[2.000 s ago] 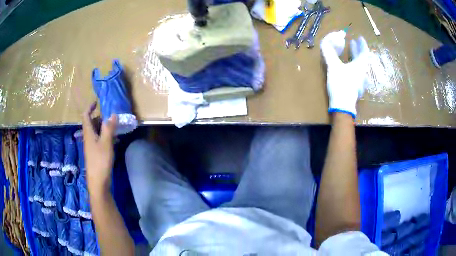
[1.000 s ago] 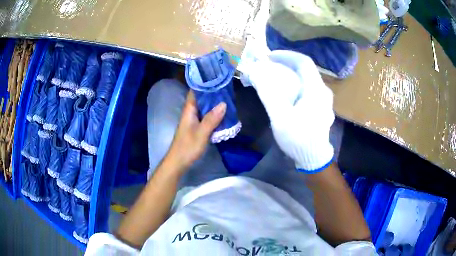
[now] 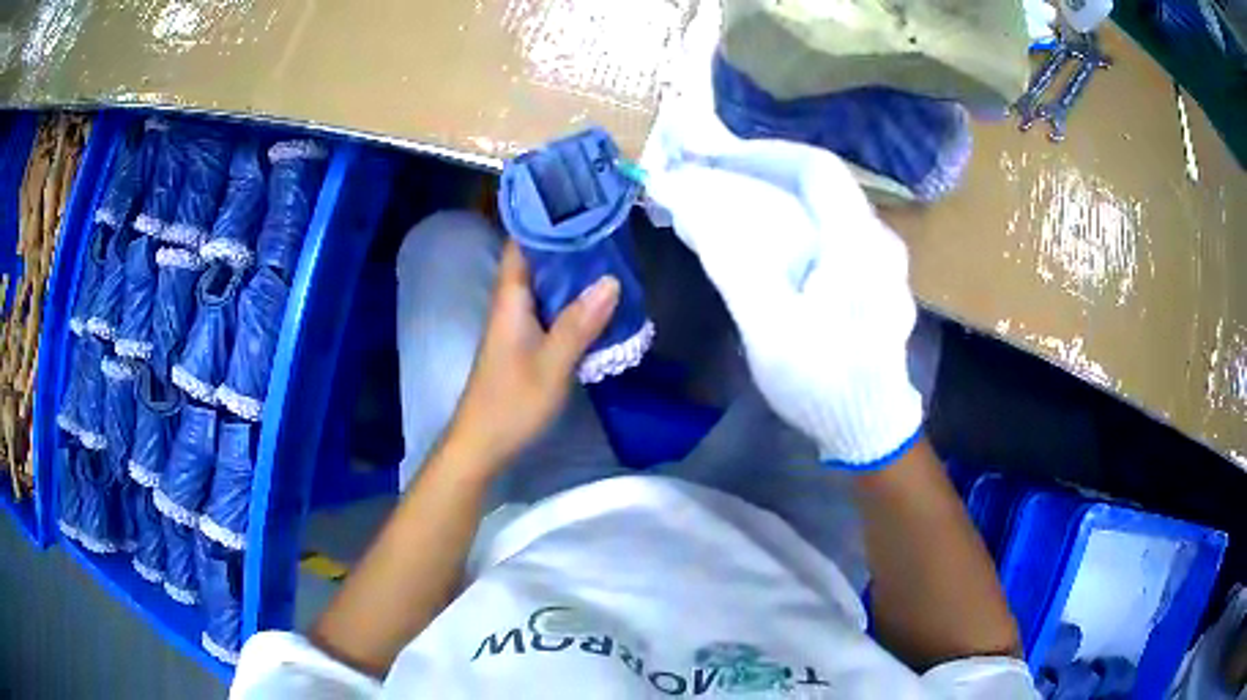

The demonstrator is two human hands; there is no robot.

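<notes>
My left hand (image 3: 527,362), bare, holds a blue tubular piece (image 3: 585,280) above my lap, just off the table's front edge. Its open end with a rectangular recess faces up; the whitish fuzzy trim is at the lower end. My right hand (image 3: 800,287), in a white knit glove with a blue wrist edge, is closed around a small glue bottle. The bottle's body is mostly hidden; its greenish tip (image 3: 631,171) points at the right rim of the open end. Another blue piece (image 3: 841,120) lies under the cream-yellow upper block (image 3: 882,48).
The tan table (image 3: 369,62) spans the top. Two silver wrenches (image 3: 1064,85) and a slim white stick (image 3: 1187,130) lie at the right. A blue crate (image 3: 274,479) with rows of blue pieces stands at the left. A shallow blue tray (image 3: 1124,581) is at the lower right.
My left hand has lifted the blue piece off the table and turned its open end up. My gloved hand has come across from the right, and the bottle tip now meets the rim.
</notes>
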